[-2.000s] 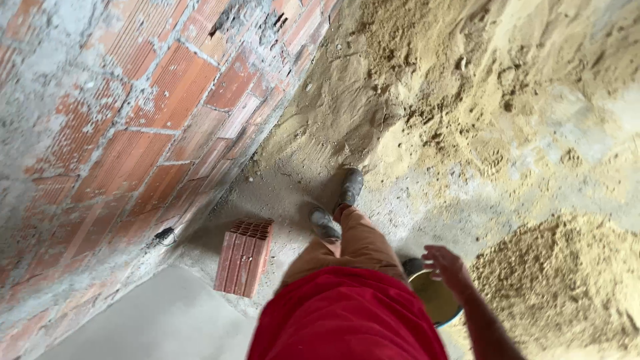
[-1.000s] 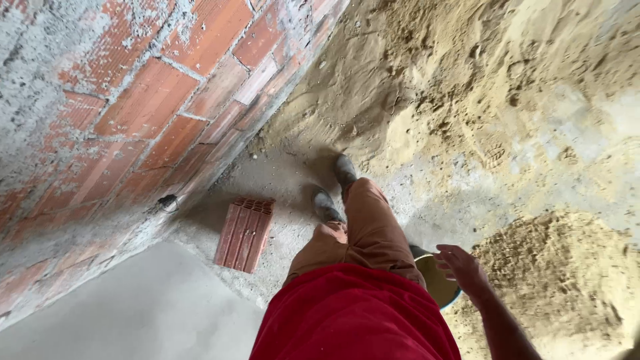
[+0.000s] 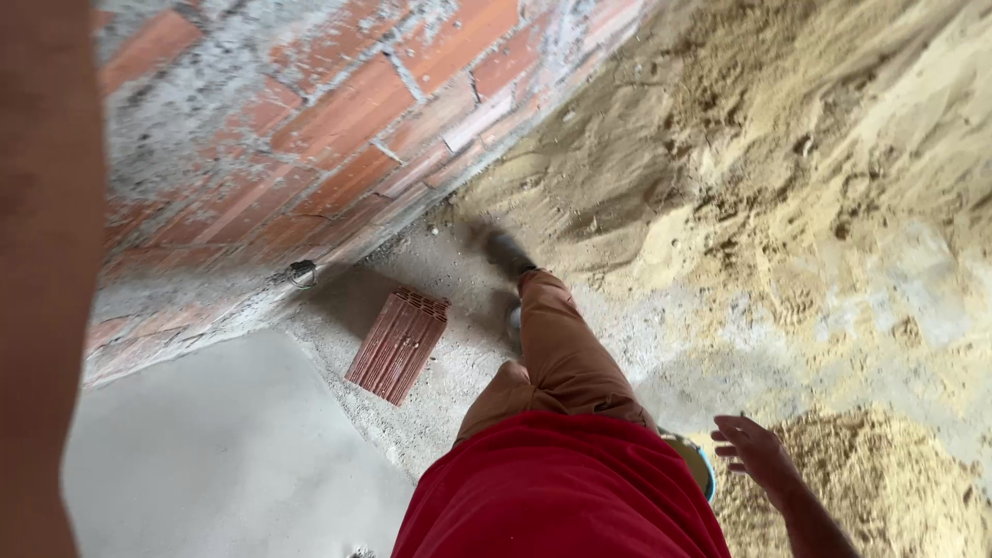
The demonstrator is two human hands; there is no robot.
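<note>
My right hand [image 3: 753, 453] hangs at the lower right, fingers apart, holding nothing. It is beside a round bucket [image 3: 695, 463] partly hidden behind my red shirt, and over a heap of yellowish sand [image 3: 860, 473]. At the left edge a large blurred forearm, close to the camera, fills the picture from top to bottom; its hand is outside the view. On the floor to the left of my legs lies a hollow ribbed clay brick [image 3: 397, 346], its open cells toward the top.
A hollow-brick wall [image 3: 345, 116] smeared with mortar runs diagonally at the upper left, with a cable loop [image 3: 302, 273] near its base. Smooth grey screed [image 3: 225, 449] covers the lower left floor. Loose sand [image 3: 775, 155] spreads over the upper right. My shoes [image 3: 505, 249] stand near the wall.
A forearm has come into view at the left edge. My right hand stays by the bucket, which my shirt now covers more. My legs have shifted in a step.
</note>
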